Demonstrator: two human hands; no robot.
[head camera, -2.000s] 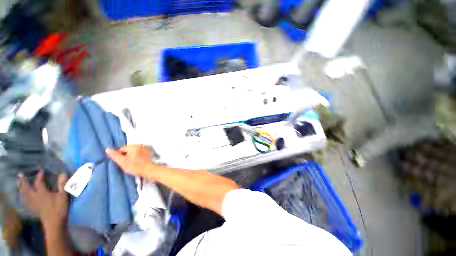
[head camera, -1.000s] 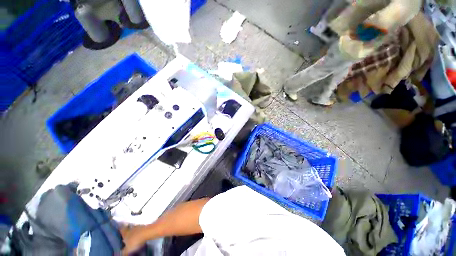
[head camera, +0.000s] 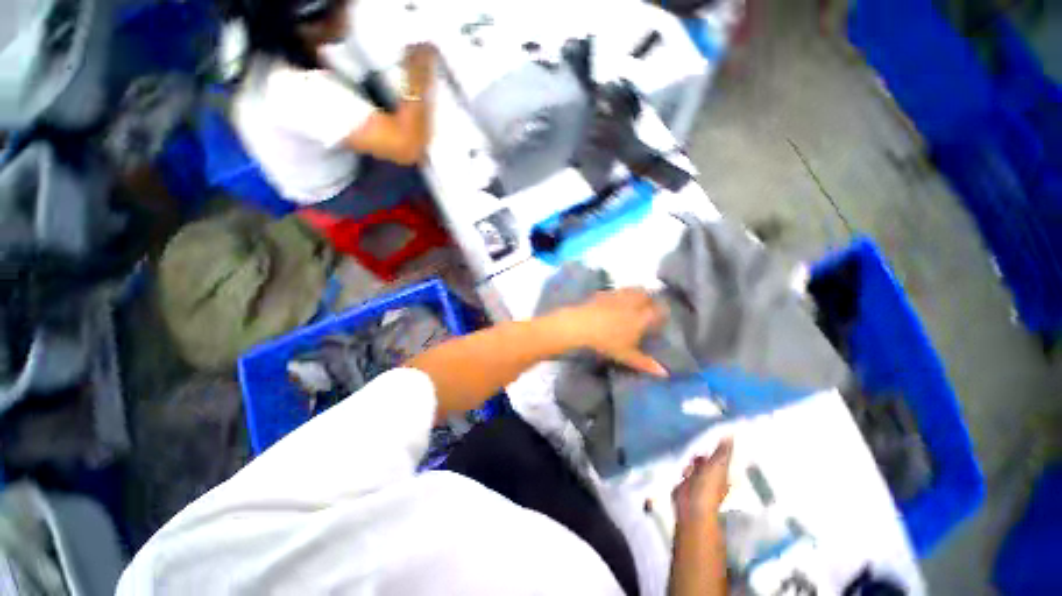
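The blue fabric pieces (head camera: 664, 417) lie on the white table with a small white patch on top. Grey fabric pieces (head camera: 728, 297) are heaped against and behind them, with loose folds. My left hand (head camera: 623, 330) rests on the grey and blue fabric, palm down, thumb and fingers apart, holding nothing that shows. My right hand (head camera: 705, 480) is over the table just below the blue fabric's near edge; it is blurred, its fingers look apart, and it appears empty.
A person in a white top (head camera: 309, 128) sits on a red stool (head camera: 390, 239) at the upper left. Blue crates stand left (head camera: 250, 402) and right (head camera: 957, 466) of the white table (head camera: 868, 495). More grey fabric (head camera: 530, 116) lies farther up the table. An olive heap (head camera: 239, 291) is on the floor.
The view has swung to the wearer's left. The blue and grey fabric, earlier gripped at the table's left end, now lies on the table. My right hand has come off it.
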